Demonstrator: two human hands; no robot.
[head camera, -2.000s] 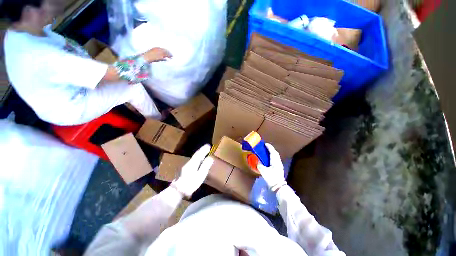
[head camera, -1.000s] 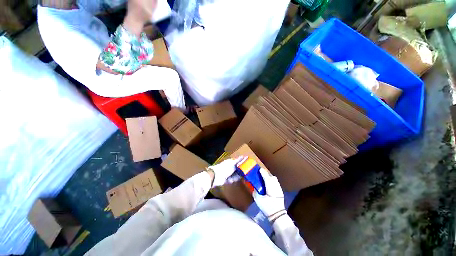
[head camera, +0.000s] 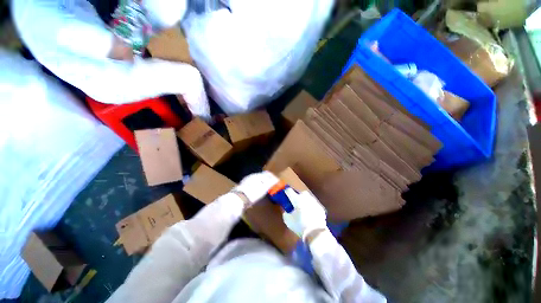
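My right hand, in a white glove, is shut on the blue and orange-red tape gun. The tape gun lies over a brown carton in front of my body. My left hand, also gloved, is at the carton's upper left beside the head of the tape gun. Its fingertips are blurred, so I cannot tell if it grips the carton. The stack of flat cartons leans just beyond the carton.
Several loose cartons lie on the dark green floor at left. A coworker in white sits on a red plastic stool. A large plastic bag stands at the top, a blue plastic tote behind the stack, a wrapped stack far left.
Since one second ago, the tape gun and my right hand have shifted slightly left in view. The whole scene has shifted slightly left and up. The coworker's arm has moved up and left.
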